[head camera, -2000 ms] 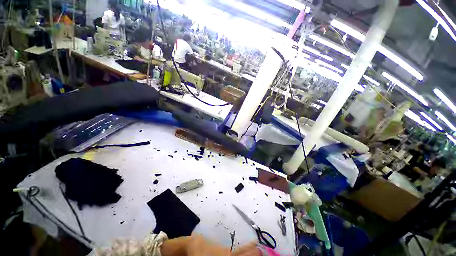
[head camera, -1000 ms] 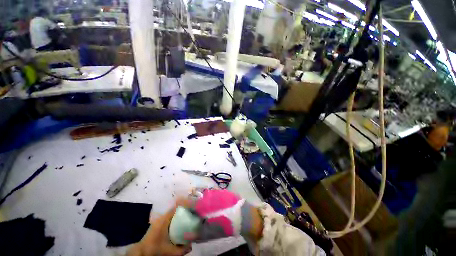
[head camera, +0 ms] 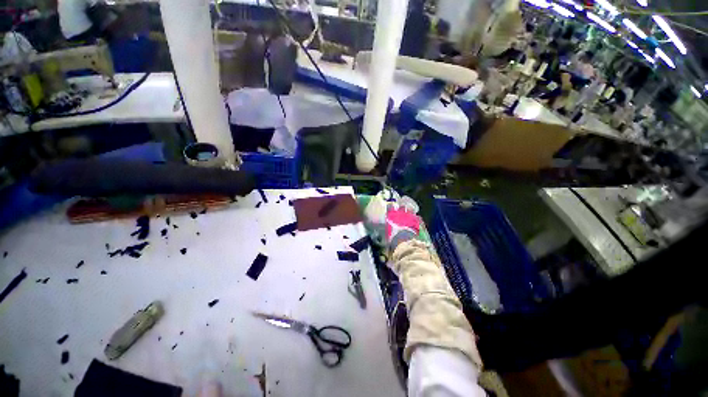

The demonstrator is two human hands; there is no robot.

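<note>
My right hand, in a pink and grey glove, is stretched out over the green basket beside the table's right edge; its fingers are too small and blurred to read. My left hand shows only as a blurred sliver at the bottom edge. Fabric shears with black handles lie on the white table. A dark fabric piece lies at the bottom left, cut off by the frame. A pale oblong block lies above it. Small snips lie near the right edge.
Black scraps are scattered over the table. A brown rectangle lies at its far right corner. A dark fabric roll lies along the far edge. Blue crates stand on the floor at right. White pillars rise behind.
The view has swung right. My gloved right hand was with my left hand at a pale mint object over the table; now it is stretched out at the basket. My left hand has dropped almost out of view.
</note>
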